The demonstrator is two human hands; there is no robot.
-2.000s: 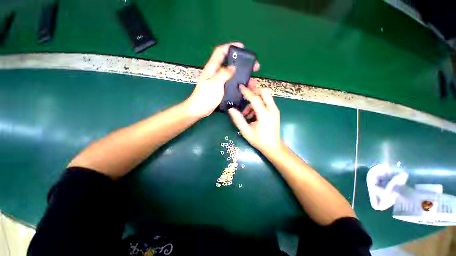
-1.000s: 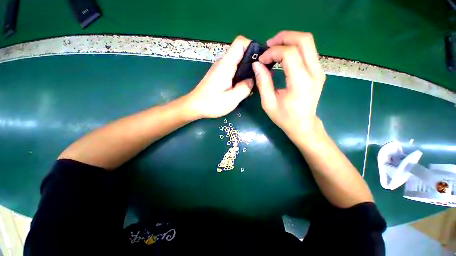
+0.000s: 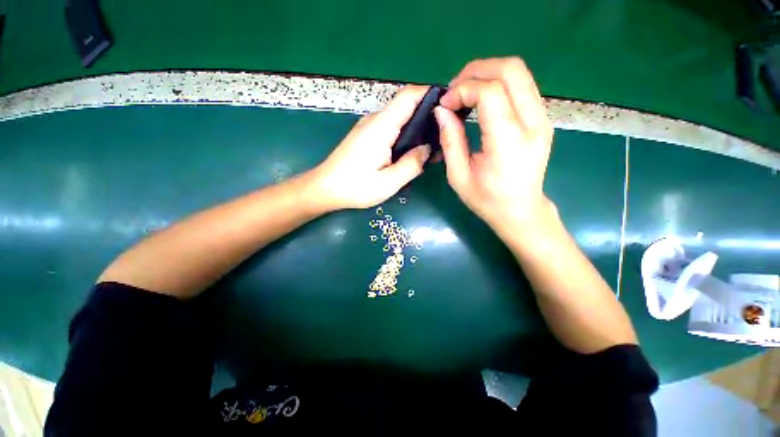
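Observation:
A black device housing point(image 3: 418, 128) is held up near the pale edge rail, tilted. My left hand point(image 3: 368, 162) is closed around its left side and lower end. My right hand point(image 3: 505, 141) has its thumb and index finger pinched at the housing's upper end; the fingers cover that end, and I cannot tell if a ring is between them. A loose elongated pile of tiny gold rings point(image 3: 390, 259) lies below my hands on the green worktop, with a few strays around it.
The pale speckled rail point(image 3: 214, 88) curves between the worktop and the green belt point(image 3: 282, 34). A black housing point(image 3: 87, 32) lies on the belt at upper left, others at the upper right point(image 3: 757, 72). A crumpled white bag point(image 3: 671, 277) and a labelled packet point(image 3: 734, 317) lie at right.
Both hands have kept hold of the housing since one second ago; it has tilted and its pale ring mark no longer shows. The belt housings at upper left have shifted left.

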